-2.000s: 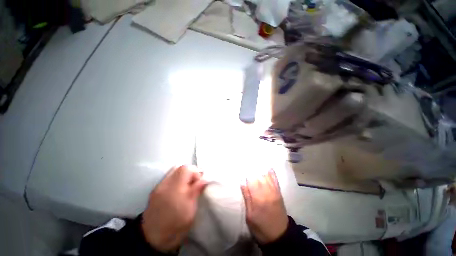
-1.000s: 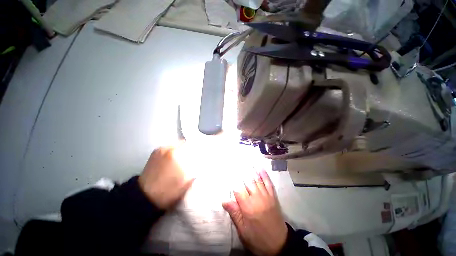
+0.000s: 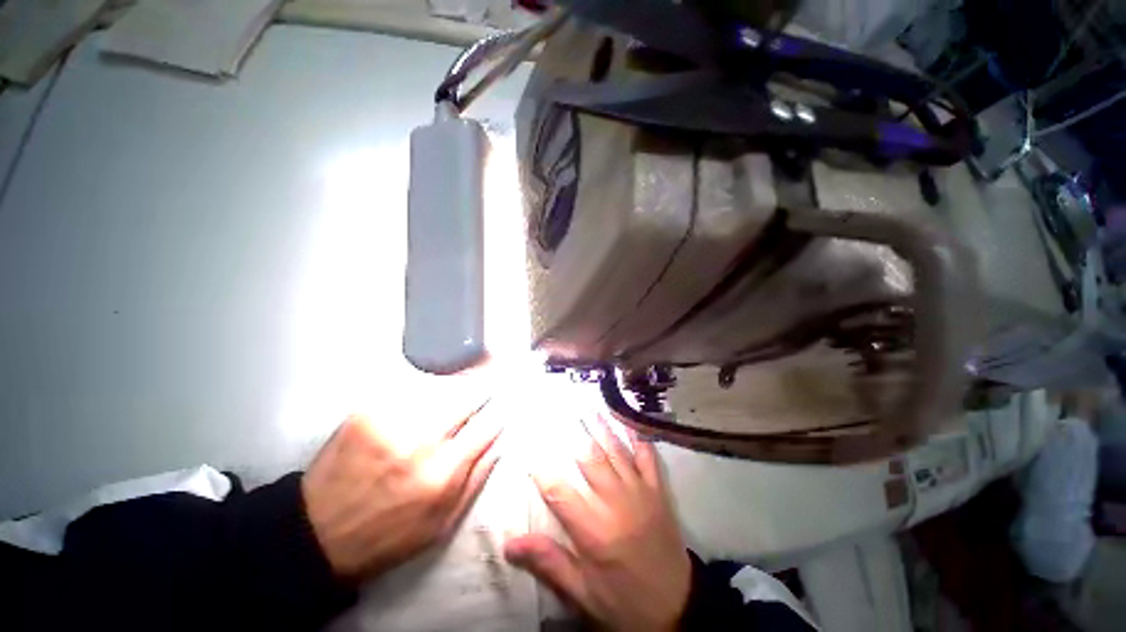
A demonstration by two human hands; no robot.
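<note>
A pale cloth (image 3: 463, 574) lies at the table's front edge, under and between my hands, and its far part is washed out by the lamp's glare. My left hand (image 3: 401, 488) lies on the cloth's left side, fingers together and pointing towards the needle area. My right hand (image 3: 605, 525) lies palm down on its right side, fingers spread, just in front of the machine head. The cream sewing machine head (image 3: 692, 235) stands to the right. The needle and presser foot are lost in the glare.
A grey lamp bar (image 3: 446, 241) hangs left of the head. Scissors with purplish handles (image 3: 852, 117) lie on top of the head. Beige cloth pieces (image 3: 198, 35) lie at the far left table edge. The curved bar (image 3: 945, 321) is on the head's front. A printed label (image 3: 932, 475) is at the table's right.
The view has moved closer to the machine head. My hands, earlier gripping the cloth at the table's front edge, now lie on it near the needle area.
</note>
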